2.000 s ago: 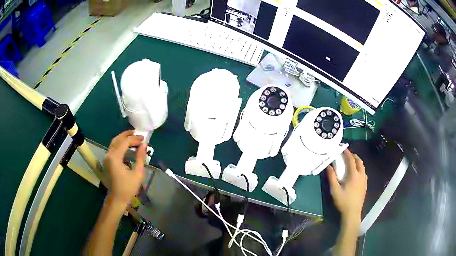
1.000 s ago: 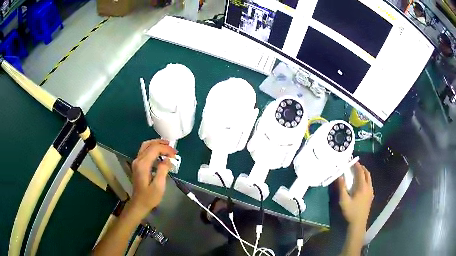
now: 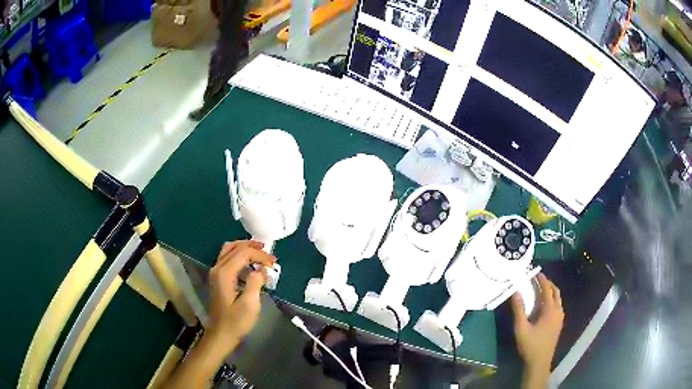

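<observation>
Four white security cameras stand in a row on the green bench. My left hand (image 3: 239, 295) has its fingers closed around the bracket foot of the leftmost camera (image 3: 271, 178), whose lens face is turned away. The second camera (image 3: 353, 205) also shows no lens. The third camera (image 3: 425, 235) and the fourth camera (image 3: 493, 262) show black lens faces with rings of LEDs. My right hand (image 3: 540, 323) rests curved on a white computer mouse (image 3: 526, 295), partly hidden by the fingers and the fourth camera's antenna.
A monitor (image 3: 523, 83) and a keyboard (image 3: 326, 99) stand behind the cameras. A pale bag or tray (image 3: 448, 162) and yellow tape (image 3: 479, 219) lie between. White cables (image 3: 334, 351) hang at the front edge. A pipe frame (image 3: 130, 199) is at left. A person's dark leg (image 3: 220, 64) shows behind.
The leftmost camera has moved right, closer to the row, with my left hand at its foot. The view has shifted, a person's leg has appeared behind, and more live picture shows on the monitor.
</observation>
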